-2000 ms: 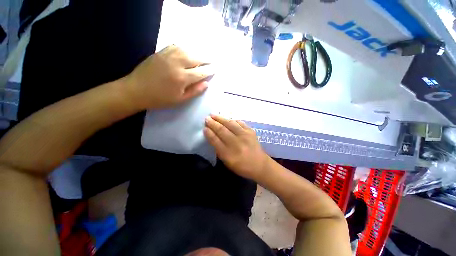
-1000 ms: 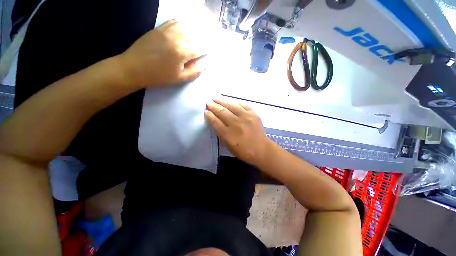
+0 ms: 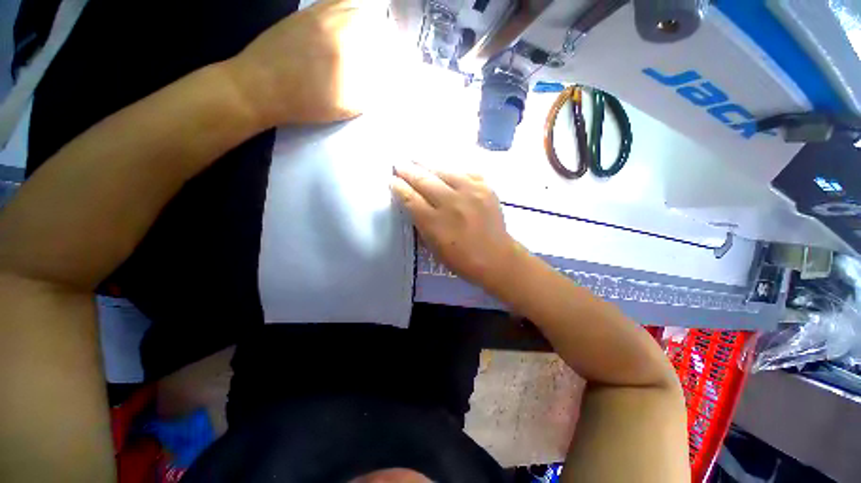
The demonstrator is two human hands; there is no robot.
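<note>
A light grey fabric panel (image 3: 330, 245) lies under both hands, its near end hanging over the table's front edge. My left hand (image 3: 307, 71) presses flat on its far left part; its fingers are washed out by lamp glare. My right hand (image 3: 455, 212) rests with its fingertips on the panel's right edge. The presser foot area (image 3: 444, 38) is beyond the hands, partly lost in glare. A black fabric panel (image 3: 203, 198) lies left of the grey one, under my left forearm.
The sewing machine head (image 3: 699, 104) spans the upper right. A small grey-blue cylinder (image 3: 501, 111) stands near the needle area. Scissors with orange-brown and dark green loops (image 3: 588, 134) lie right of it. A ruler strip (image 3: 604, 283) runs along the front edge. A red basket (image 3: 719, 377) is below right.
The grey panel has shifted, with more of its straight near end showing. My left hand has moved away from me into the glare; my right hand has moved slightly farther forward.
</note>
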